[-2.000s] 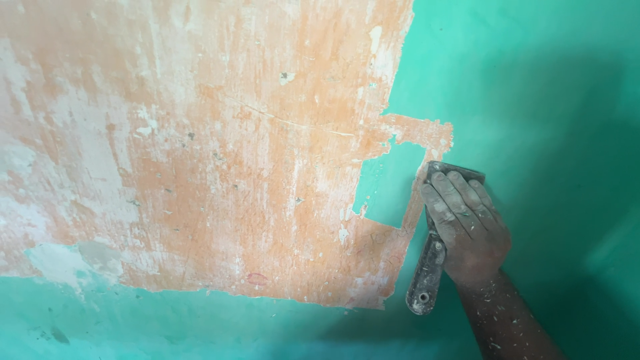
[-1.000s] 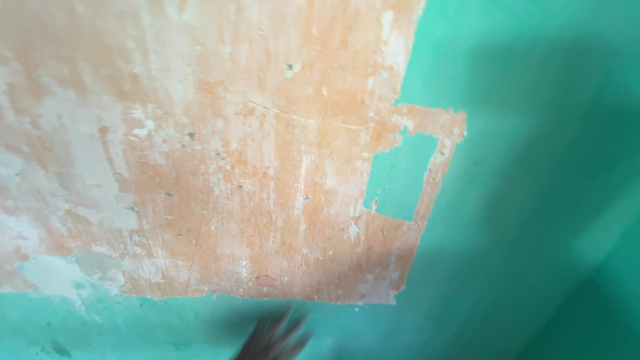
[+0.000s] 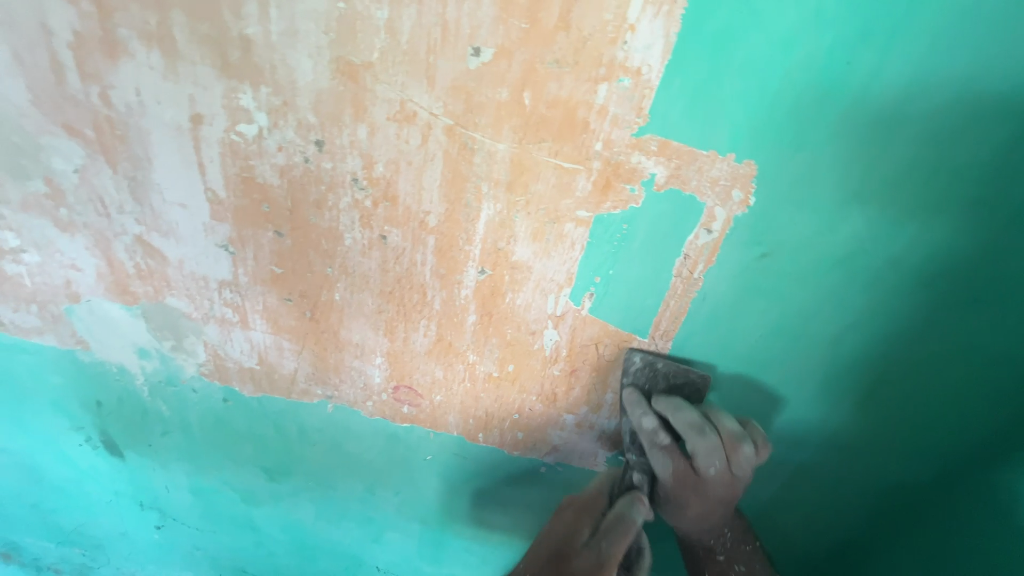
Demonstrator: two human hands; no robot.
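Note:
A dusty scraper (image 3: 664, 374) with a wide flat blade lies against the wall at the lower right corner of the bared orange-pink patch (image 3: 448, 240). My left hand (image 3: 596, 524) is closed around its handle, low in the view. On the back of the blade, my right hand (image 3: 700, 456) presses with its fingers spread; white dust coats them. The blade's upper edge touches the wall just below a narrow bared strip (image 3: 684, 296). Part of the handle is hidden by my fingers.
Green paint (image 3: 816, 240) covers the wall to the right and below the patch. A green painted island (image 3: 636, 256) stands inside the bared area. Pale filler-like patches (image 3: 112, 332) show at the lower left. Shadows fall across the right side.
Two seconds ago one hand was on the scraper higher up beside the strip; the scraper was out of view one second ago. Now both hands are on it, lower at the patch's corner.

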